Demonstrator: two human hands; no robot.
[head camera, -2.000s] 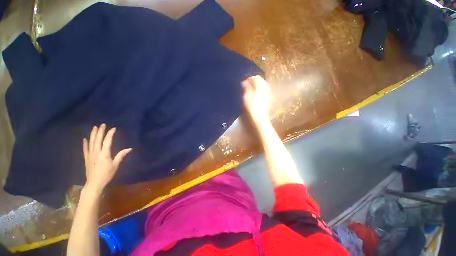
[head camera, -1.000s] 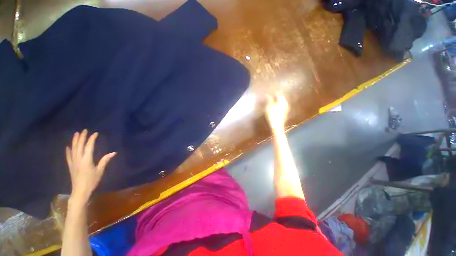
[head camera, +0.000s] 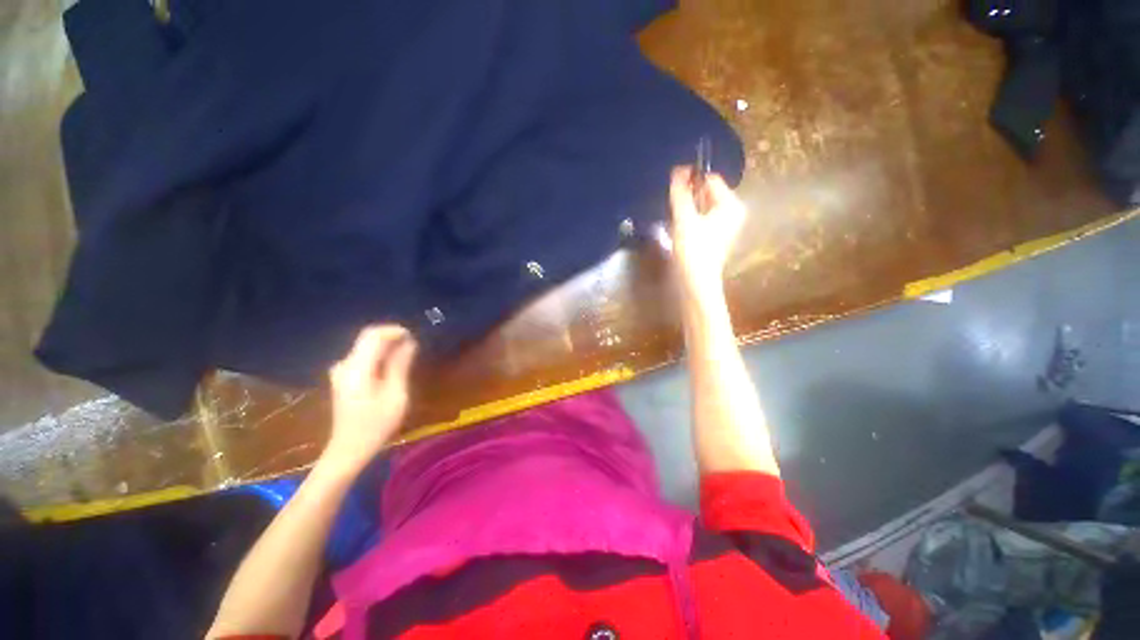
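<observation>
A dark navy jacket lies spread on the brown table, its lower edge towards me. Three small shiny buttons show along that edge. My left hand is at the near edge beside the lowest button, its fingers curled in and pinched on the cloth; the fingertips are blurred. My right hand is at the jacket's right corner, over the cloth. It holds a small, thin, dark, shiny tool, perhaps thread snips, pointing away from me.
The table edge has yellow tape. A dark garment pile lies at the table's far right. Grey floor shows beyond the edge, with bagged scraps and cloth at the lower right. Dark cloth is at the lower left, below table height.
My left hand has gone from lying spread on the cloth to curled fingers at its edge. My right hand has come back from the bare table to the jacket's corner. The view has shifted.
</observation>
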